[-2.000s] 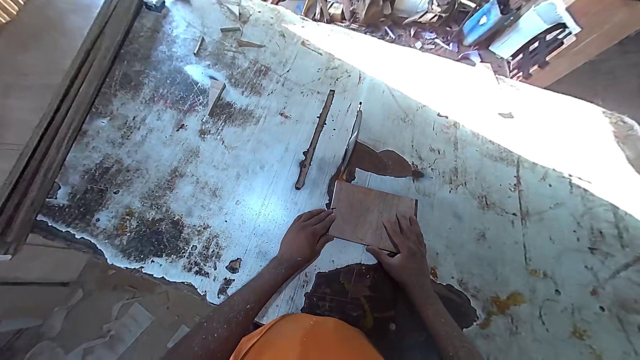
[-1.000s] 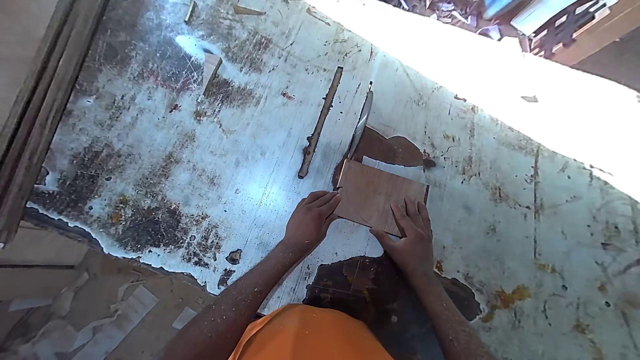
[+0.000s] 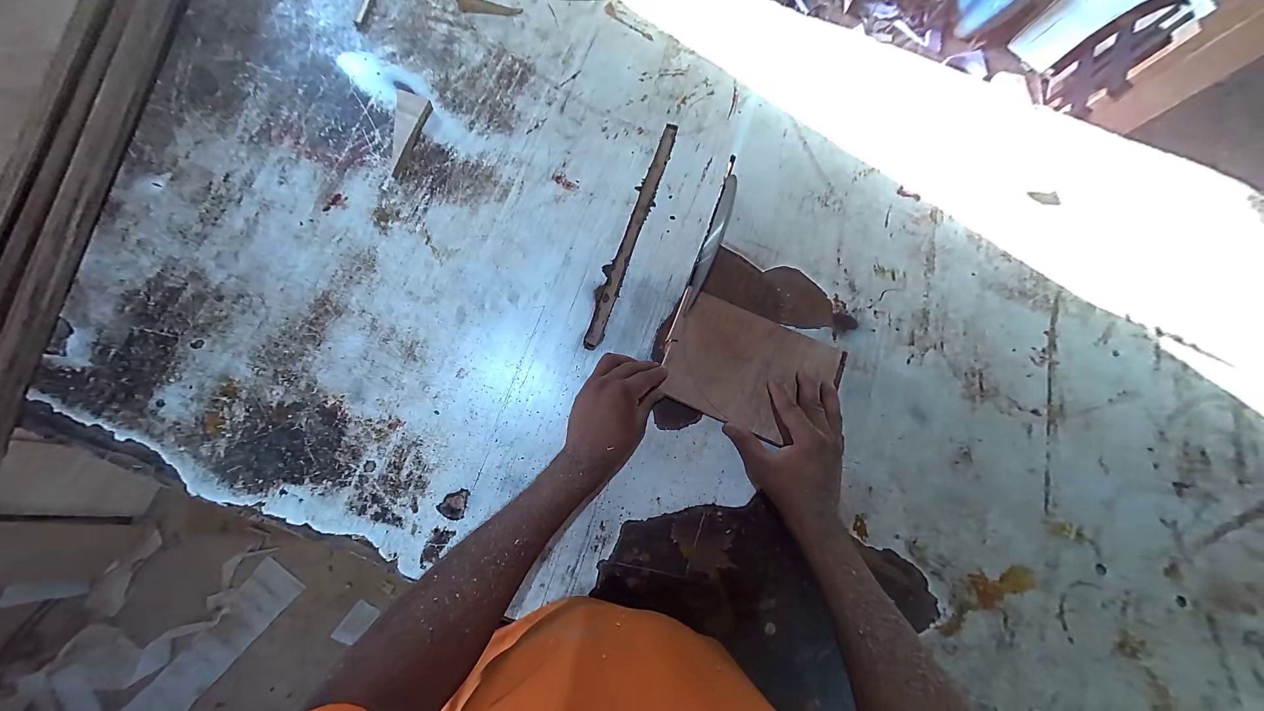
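A flat piece of plywood (image 3: pixel 755 360) lies on the worn saw table, right against a circular saw blade (image 3: pixel 714 237) that stands up through a slot. My left hand (image 3: pixel 610 410) touches the board's near left corner, close to the near end of the blade, with its fingers bent. My right hand (image 3: pixel 798 444) lies over the board's near right edge, its fingers on top and its thumb at the near edge. A narrow wood strip (image 3: pixel 632 237) with a rough edge rests to the left of the blade. The board hides part of the brown patch beneath it.
A small wood wedge (image 3: pixel 408 128) lies at the upper left. Long stacked boards (image 3: pixel 84 178) run along the left side. Wood scraps (image 3: pixel 227 632) lie below the table's ragged near edge (image 3: pixel 286 518). A black plastic crate (image 3: pixel 1106 59) and more offcuts are beyond the far edge.
The board has turned a little clockwise, and both hands have stayed on it. The view has shifted slightly.
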